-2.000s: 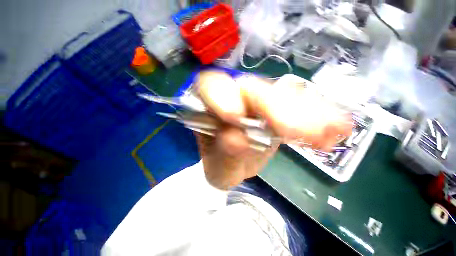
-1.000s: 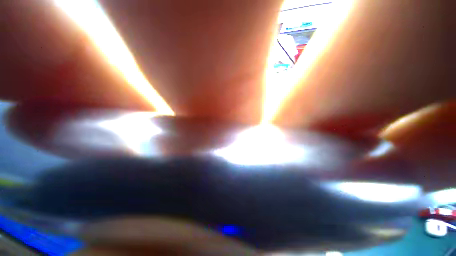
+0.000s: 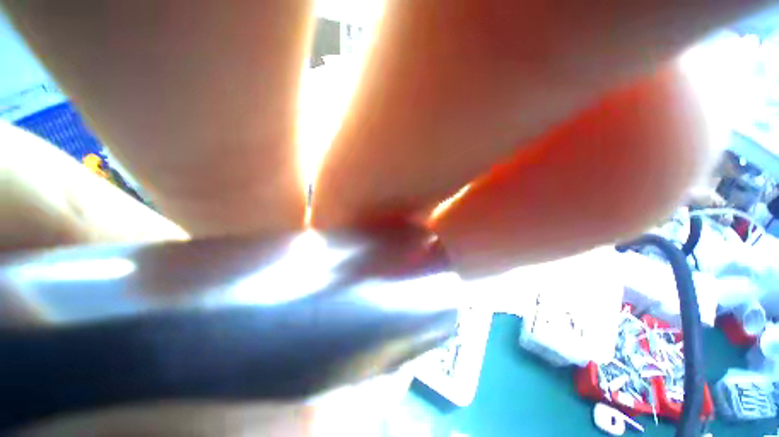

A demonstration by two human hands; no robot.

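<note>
Large, blurred fingers (image 3: 478, 94) come down from the top, very close to the camera, and hide much of the view. Their tips press on a shiny silver cylinder-like thing (image 3: 239, 286) lying across the lower left, with a dark underside. More pale, blurred skin shows at the left edge and bottom. I cannot tell whether these fingers are my left hand, my right hand or both. The number of metal pieces held is also unclear.
At lower right on the green bench are a white tray (image 3: 465, 397), a pale box (image 3: 564, 329), red bins of cylinders (image 3: 589, 380), a curved black arm (image 3: 690, 333), a white tag (image 3: 615, 420) and a clear box (image 3: 752, 397). A blue crate (image 3: 64, 136) is at upper left.
The fingers and silver thing have shifted left in view since one second ago. More bench, the red bins and the black arm now show at right. Two seconds ago the hands were farther from the camera.
</note>
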